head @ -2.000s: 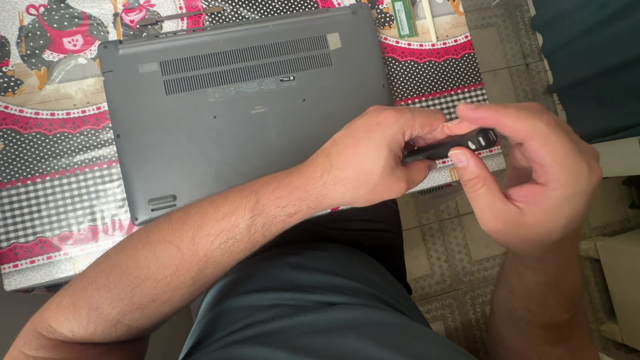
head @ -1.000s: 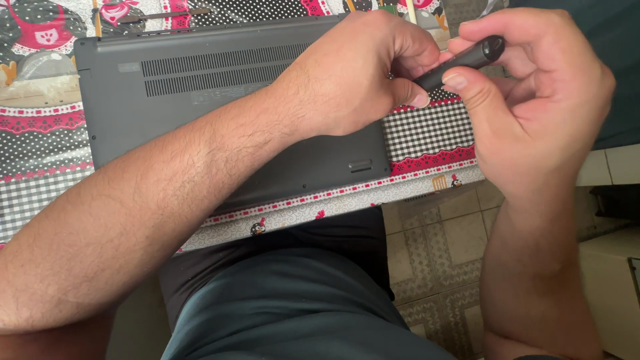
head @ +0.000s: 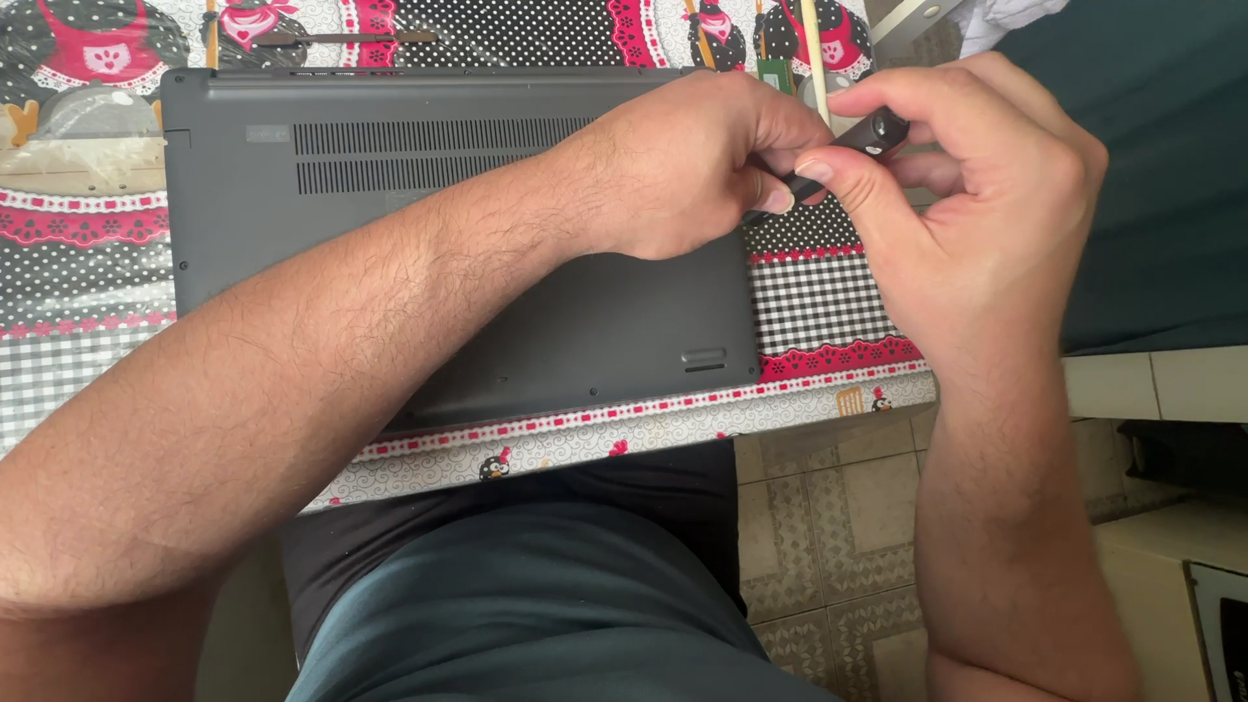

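Note:
A grey laptop (head: 546, 331) lies upside down on the table, its vented bottom cover facing up. Above its right edge, my left hand (head: 702, 161) pinches the lower end of a black handheld tool (head: 873, 134), perhaps an electric screwdriver. My right hand (head: 975, 185) grips the upper part of the same tool between thumb and fingers. The tool is tilted, with its rounded end up to the right. Its lower tip is hidden by my left hand, and I cannot tell whether it touches anything.
A thin dark metal tool (head: 346, 38) lies behind the laptop. At the back right are a green circuit module (head: 775, 75) and a pale stick (head: 815, 58). The patterned tablecloth (head: 819, 302) reaches the table's front edge, close to my lap.
Both hands have kept hold of the black tool, which has turned in my fingers since two seconds ago. The view has shifted somewhat.

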